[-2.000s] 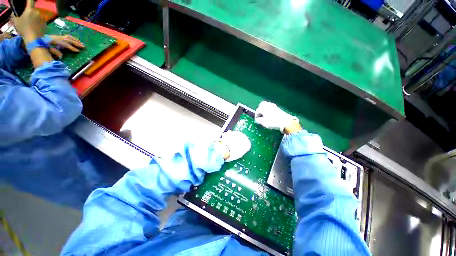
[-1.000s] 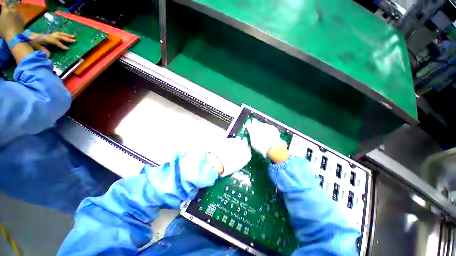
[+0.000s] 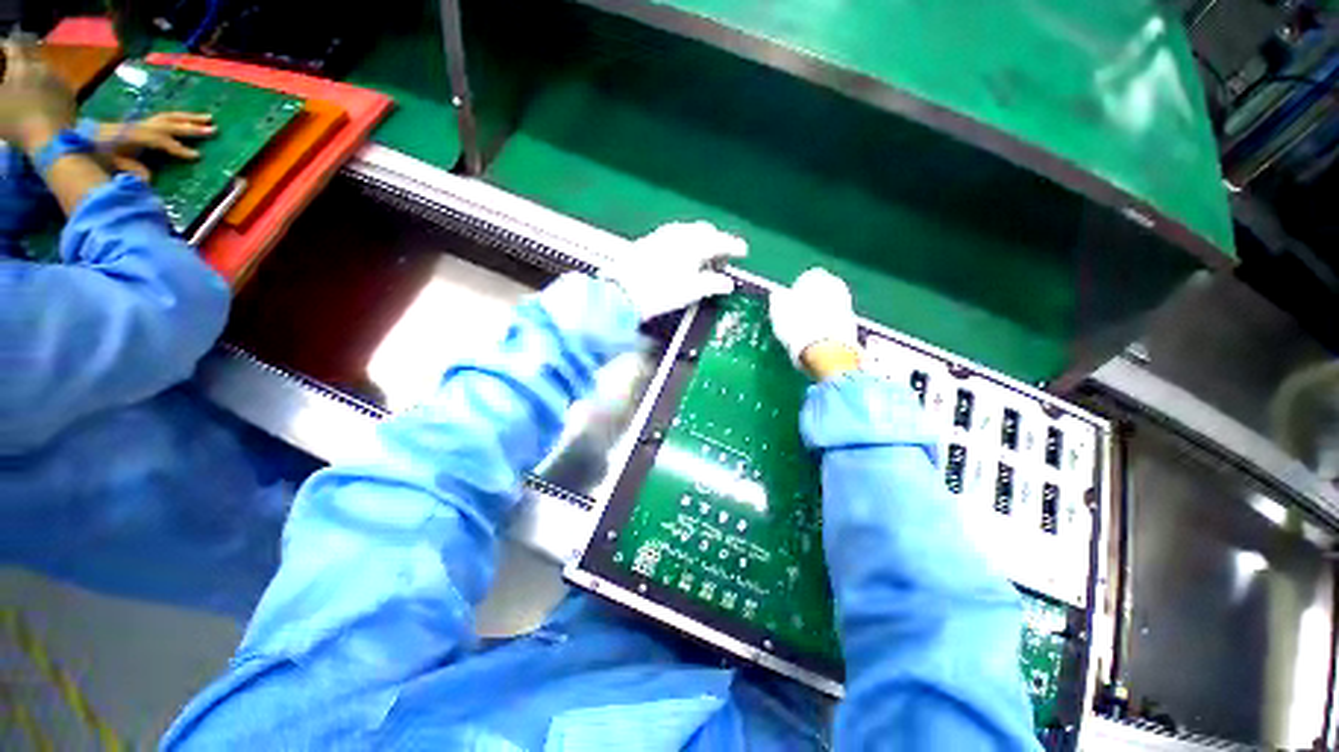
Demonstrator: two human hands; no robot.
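Observation:
A green printed circuit board (image 3: 720, 470) lies in a dark carrier frame with a light metal rim (image 3: 705, 635), across the conveyor. A white slotted cover plate (image 3: 1028, 507) lies over the board's right part, with dark parts showing in its openings. My left hand (image 3: 676, 269), in a white glove, is at the carrier's far left corner, its fingers on or beside the rim; the exact grip is unclear. My right hand (image 3: 815, 316), in a white glove, is at the far rim right of it, fingertips partly hidden. My right sleeve hides part of the board and plate.
Silver conveyor rails (image 3: 485, 228) run from upper left to lower right. A green-topped bench (image 3: 999, 74) with a shelf stands beyond. At the left, a person in blue sleeves (image 3: 110, 301) has a hand on another green board (image 3: 198, 140) over an orange-red tray (image 3: 316, 169).
My left hand has moved from over the board to the carrier's far left corner. My right hand has moved to the far rim. The cover plate's position on the right shows more clearly.

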